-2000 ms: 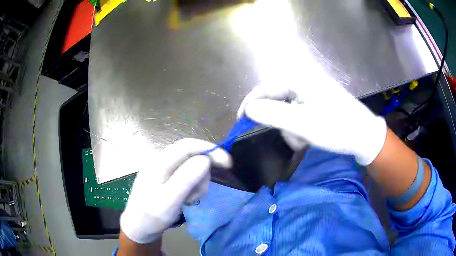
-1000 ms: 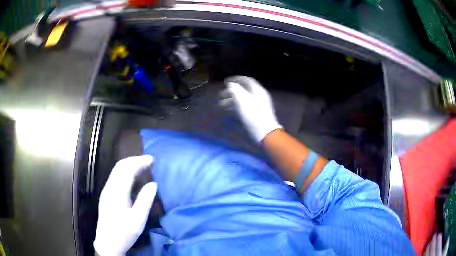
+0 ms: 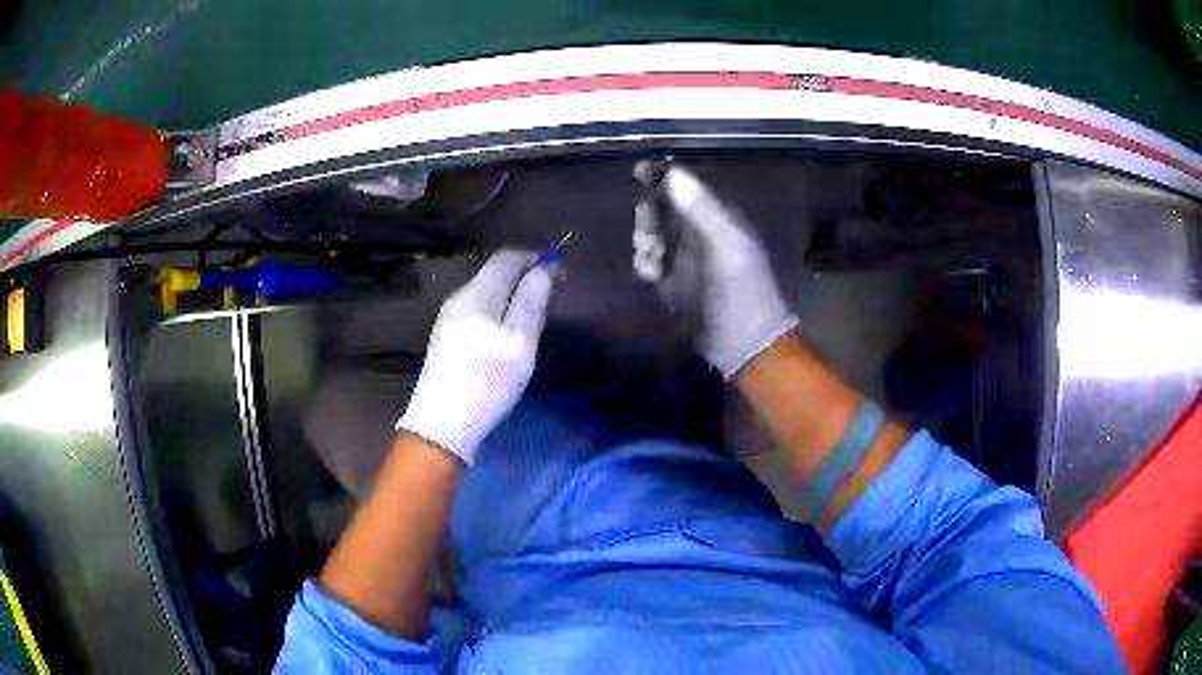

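My left hand (image 3: 477, 346), in a white knit glove, pinches a small blue piece (image 3: 551, 256) with a thin bright tip pointing up and right. My right hand (image 3: 722, 270), also gloved in white, is raised to the right of it, its fingers curled and blurred. A small dark-grey shape (image 3: 653, 172) shows at its fingertips; I cannot tell whether it is held. The hands are apart. A blue-grey band (image 3: 848, 451) is around my right forearm.
A white rail with a red stripe (image 3: 554, 90) curves across ahead, green belt (image 3: 554, 29) beyond it. Yellow-and-blue items (image 3: 264, 281) lie left, below the rail. A red-orange object (image 3: 79, 156) is upper left. Metal surfaces (image 3: 1134, 303) flank the dark gap. A red surface (image 3: 1147, 541) is lower right.
The view has turned to face the rail. My left hand has moved up and forward and now holds the small blue piece. Earlier, both hands held a blue strand over the bench.
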